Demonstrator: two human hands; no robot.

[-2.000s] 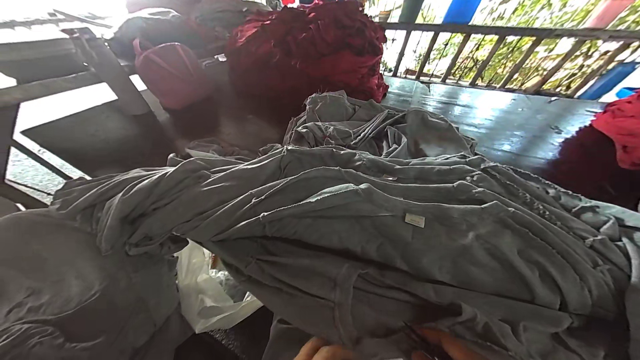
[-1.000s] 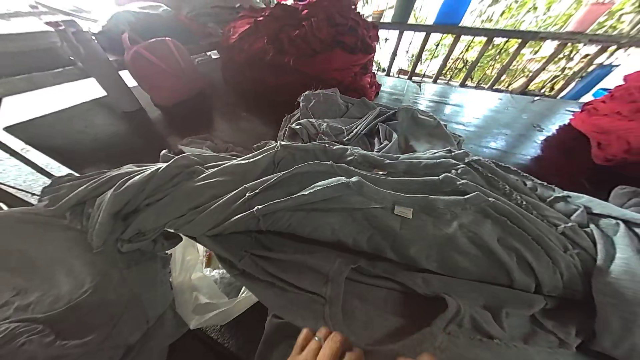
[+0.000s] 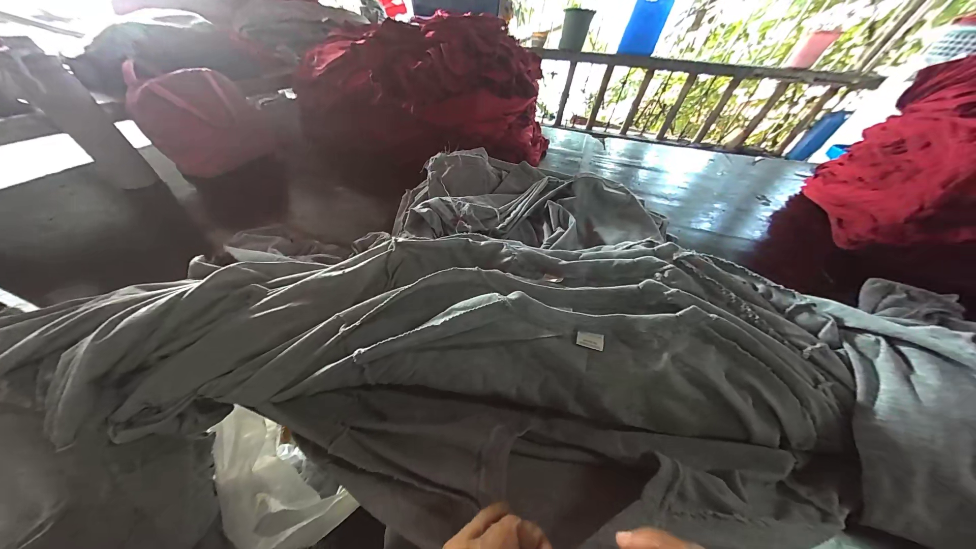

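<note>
A layered stack of grey cloth garments (image 3: 549, 366) fills the lower half of the head view, with sewn edges and a small white label (image 3: 589, 341) on the nearest layer. At the bottom edge, my left hand (image 3: 499, 530) rests with bent fingers against the lowest grey garment; whether it pinches the cloth cannot be told. Only a small part of my right hand (image 3: 656, 538) shows, just to its right, at the frame's bottom edge. Most of both hands lies outside the view.
A crumpled grey cloth heap (image 3: 534, 198) lies behind the stack. Piles of red cloth stand at the back (image 3: 427, 84) and at the right (image 3: 907, 168). A white plastic bag (image 3: 267, 480) hangs at lower left. A wooden railing (image 3: 686, 69) borders the far side, near a pink bag (image 3: 191, 114).
The near grey garment's lower front has shifted and opened out. My right hand shows more than a second ago, near the left one.
</note>
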